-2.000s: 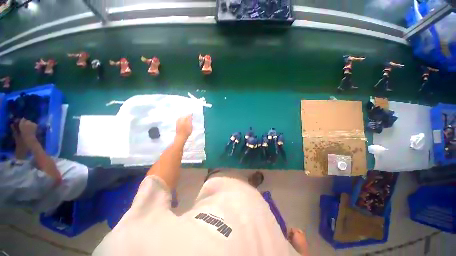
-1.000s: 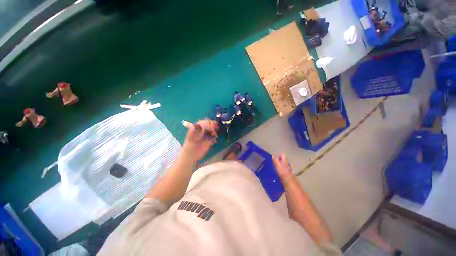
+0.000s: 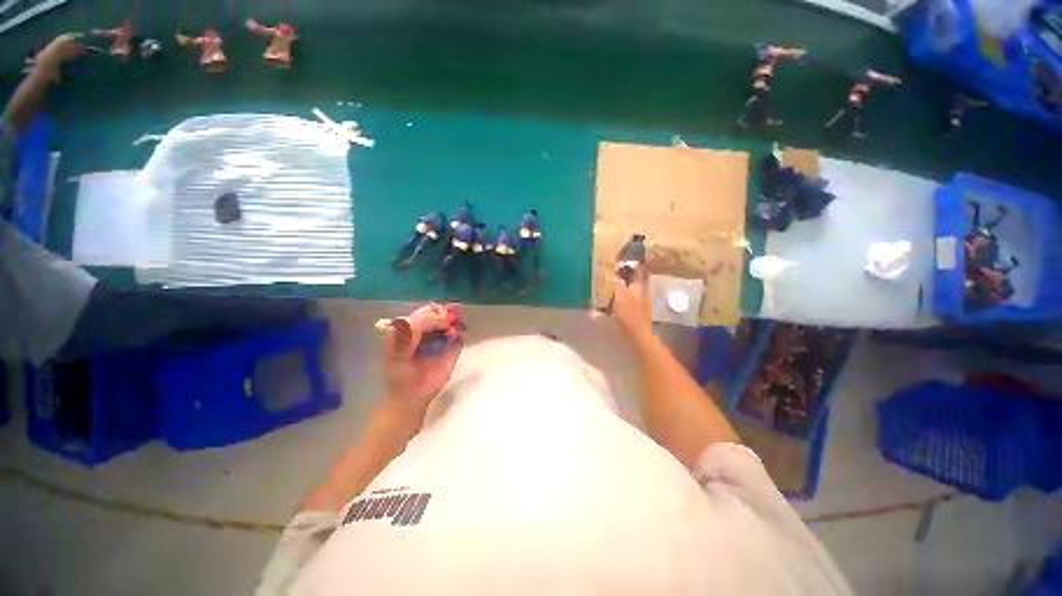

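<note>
My left hand (image 3: 417,370) is shut on a flesh-orange upper body (image 3: 433,323) with a reddish top, in front of my chest at the bench's near edge. My right hand (image 3: 630,305) holds a dark leg piece (image 3: 632,256) over the stained cardboard sheet (image 3: 670,198), just left of the pale square pad with a round white spot (image 3: 678,302). Whether the leg piece touches the cardboard I cannot tell. Several other dark leg pieces (image 3: 472,242) stand grouped on the green bench, between the white ribbed sheet and the cardboard.
The white ribbed sheet (image 3: 280,198) with a dark lump lies left. Upper bodies (image 3: 277,43) and joined figures (image 3: 763,82) lie on the belt. A black plastic bundle (image 3: 794,193) and crumpled tissue (image 3: 890,260) are right. Another person's hand (image 3: 56,52) reaches over the belt at far left.
My left hand has drawn back from beside the leg pieces to my chest, with the upper body. My right hand has moved up from below the bench onto the cardboard and now holds a leg piece.
</note>
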